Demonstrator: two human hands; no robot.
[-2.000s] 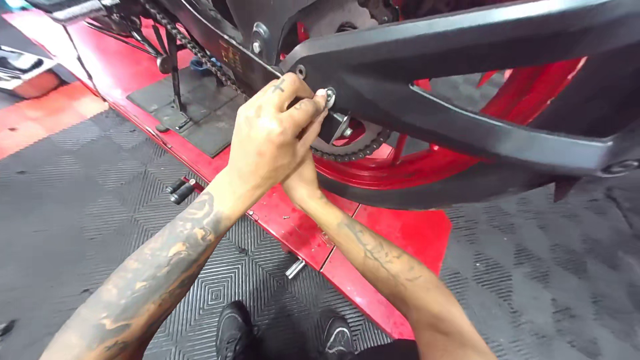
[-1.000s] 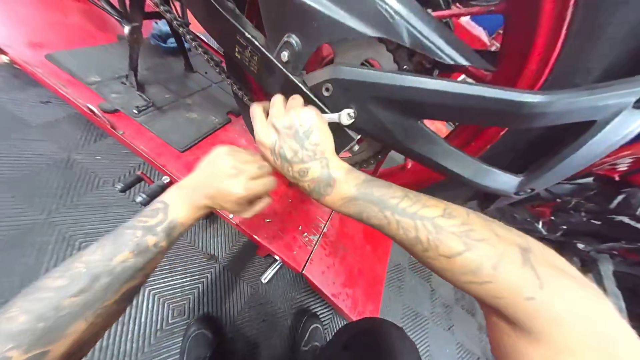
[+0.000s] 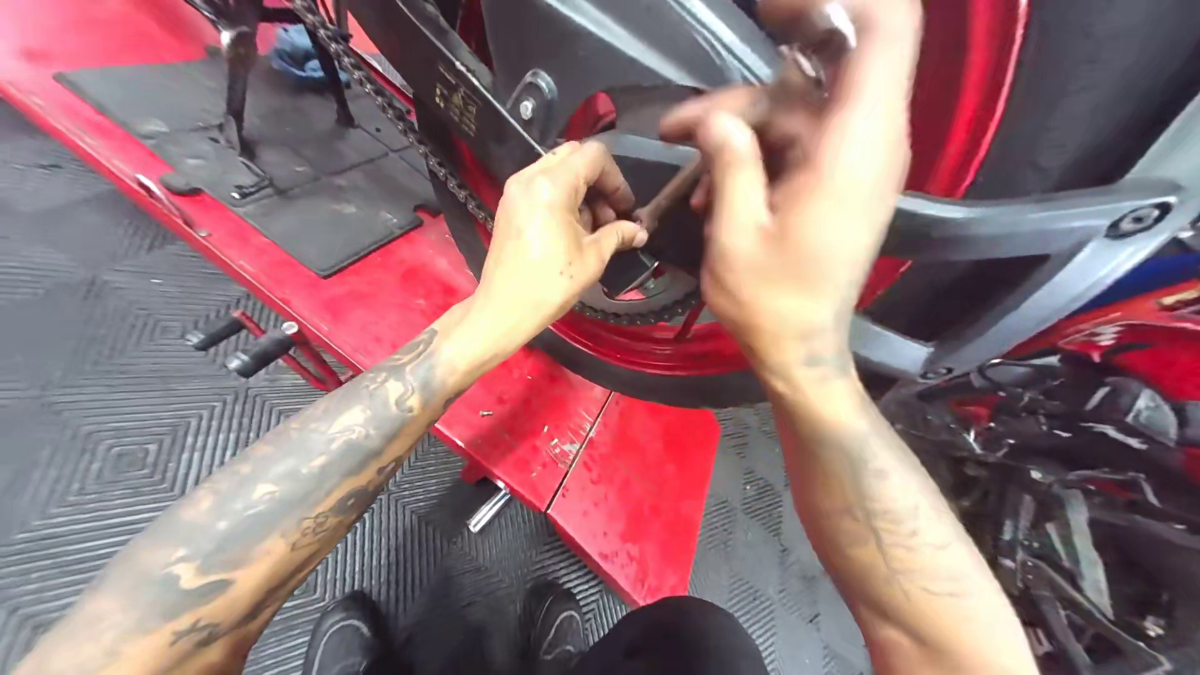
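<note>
My right hand (image 3: 797, 187), blurred, grips a metal combination wrench (image 3: 670, 195) that slants down and left from it. The wrench's lower end meets the fingertips of my left hand (image 3: 558, 220), whose thumb and fingers pinch around it beside the swingarm (image 3: 1012, 225) of a motorcycle. What lies between those fingertips is hidden. Below them show the rear sprocket (image 3: 647, 305) and the red rim (image 3: 647, 354) of the rear wheel. The drive chain (image 3: 375, 94) runs from the upper left toward my left hand.
The motorcycle stands over a red lift platform (image 3: 525, 412) with a dark mat (image 3: 309, 187) and the bike's stand (image 3: 239, 84) at left. Black-gripped pedals (image 3: 262, 349) and a metal peg (image 3: 488, 511) jut from its edge. Dark motorcycle parts (image 3: 1050, 506) fill the lower right.
My left hand has moved up to the swingarm from in front of the platform. My right hand has shifted right, with the wrench in it.
</note>
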